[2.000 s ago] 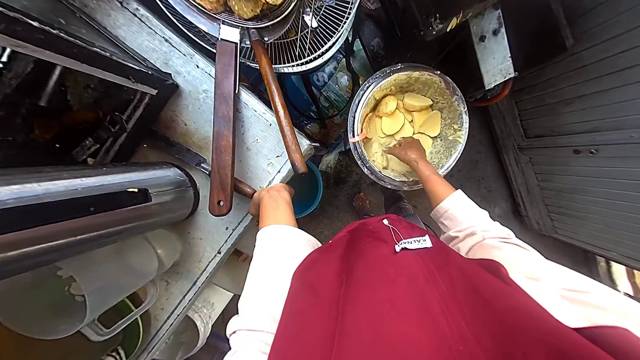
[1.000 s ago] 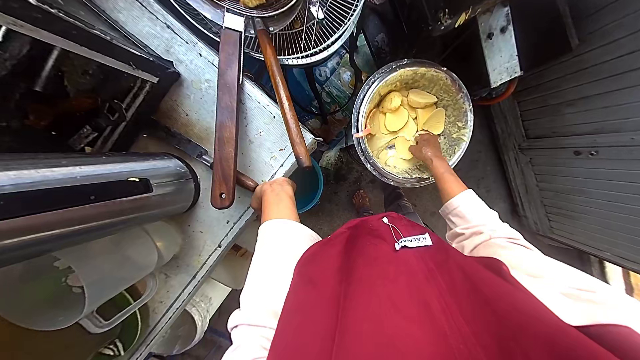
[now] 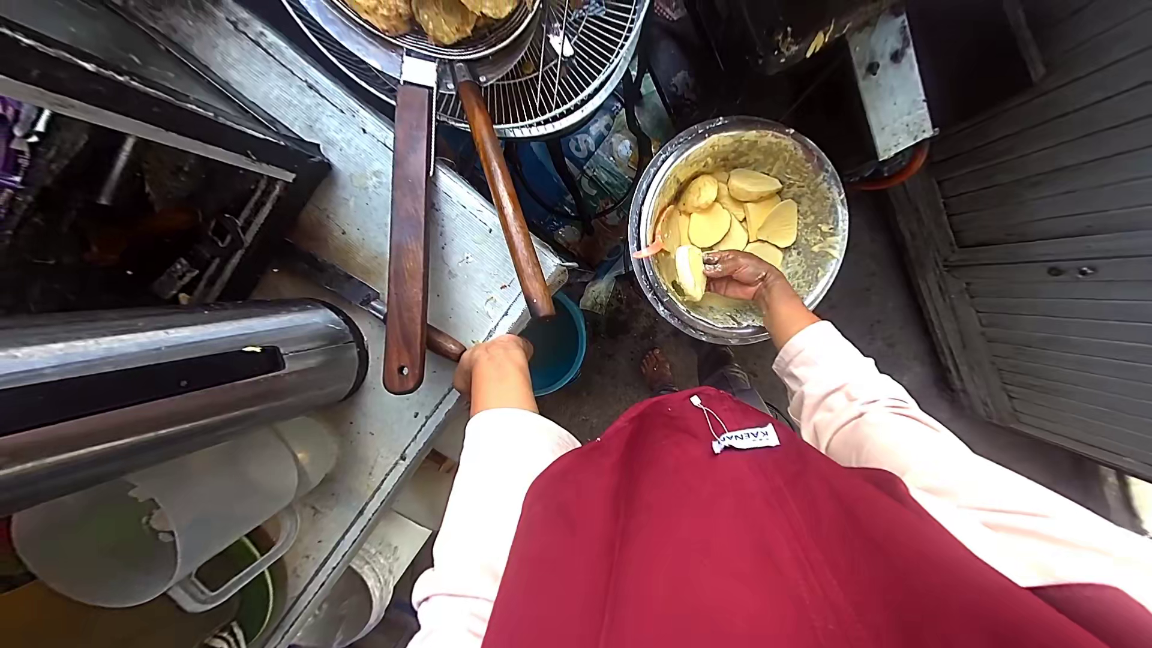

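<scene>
My right hand (image 3: 742, 274) is inside a metal bowl (image 3: 830, 193), its fingers on a pale yellow slice (image 3: 690, 272) held up on edge. Several similar slices (image 3: 709, 225) lie in the batter-smeared bowl, and an orange-pink strip (image 3: 648, 250) rests at its left rim. My left hand (image 3: 495, 360) is closed around the end of a wooden handle (image 3: 443, 343) at the counter's edge; that handle joins a metal part lying on the counter. Its fingers are partly hidden. Beside this hand is a blue bucket (image 3: 579, 346).
Two longer wooden handles (image 3: 409, 225) reach over the white counter (image 3: 459, 261) from strainers with fried pieces (image 3: 445, 20) on a wire rack (image 3: 594, 67). A steel cylinder (image 3: 180, 378) and a clear plastic jug (image 3: 171, 513) stand left. Slatted wooden panels (image 3: 1062, 270) are at right.
My right hand has moved left within the bowl and now has a slice raised between its fingers. My left hand has stayed at the handle's end.
</scene>
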